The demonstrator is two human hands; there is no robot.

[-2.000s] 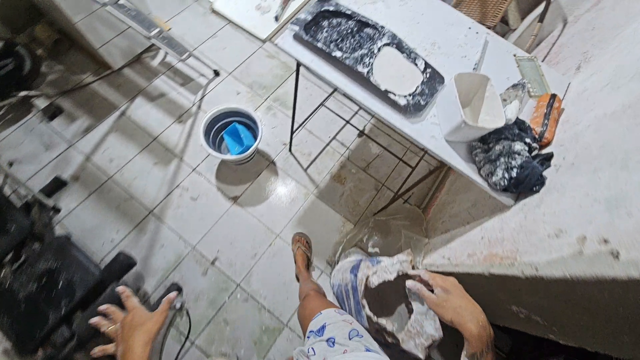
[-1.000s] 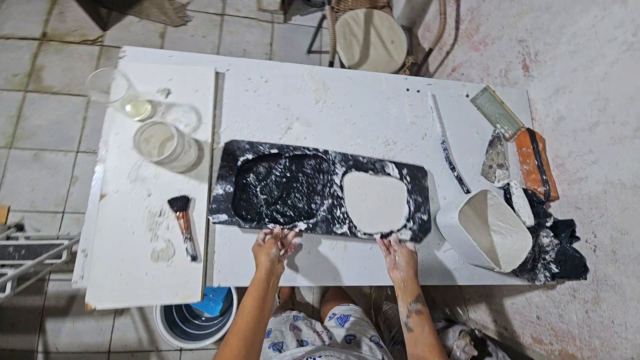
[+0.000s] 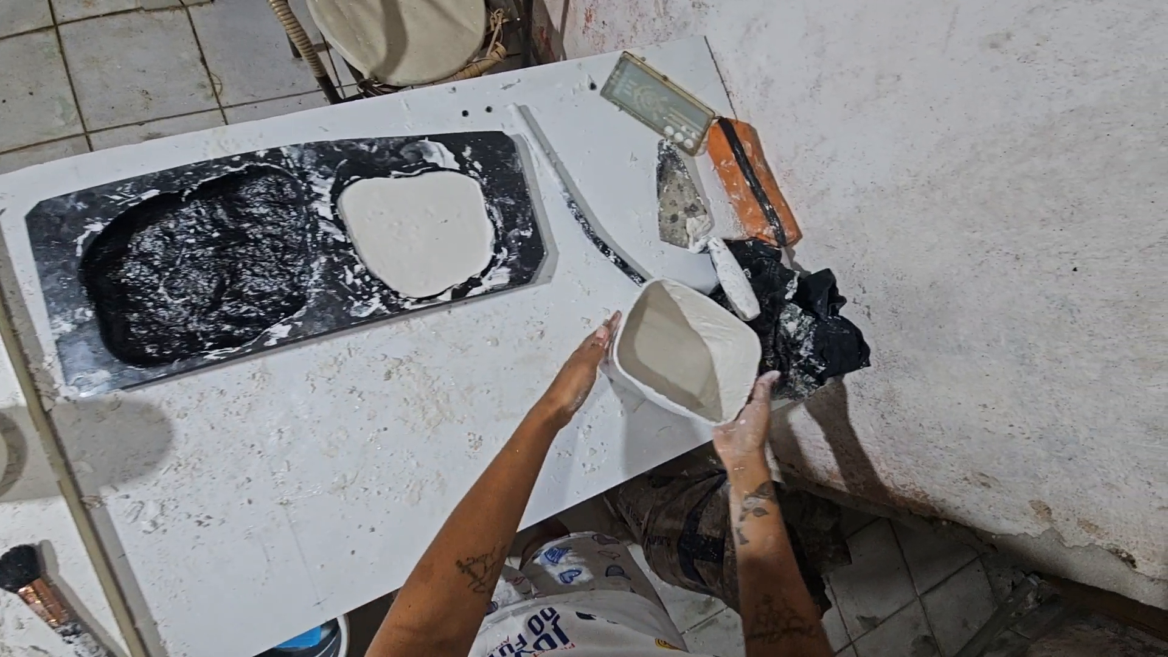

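Note:
Between my two hands is a squarish white plastic container [image 3: 684, 351], its inside coated with a pale mix. My left hand [image 3: 584, 365] presses flat against its left side, and my right hand [image 3: 750, 420] grips its lower right side. Left of it on the white table lies a black mold [image 3: 319, 196] with two hollows. The larger hollow [image 3: 205, 265] is bare and black with whitish smears; the smaller one is filled with a smooth off-white mix [image 3: 420, 233]. A thin curved strip [image 3: 579, 214] lies between mold and container.
A trowel with a plastered handle [image 3: 733, 278], an orange zippered pouch [image 3: 753, 182], a greenish clear case [image 3: 659, 100] and a crumpled black plastic bag [image 3: 812, 324] lie near the wall [image 3: 985, 228]. A brush [image 3: 32, 584] is at lower left. A round-seated stool [image 3: 401, 36] stands beyond the table.
Both hands have left the mold's near edge and moved right to the container, now held between them. The view has shifted toward the table's right end.

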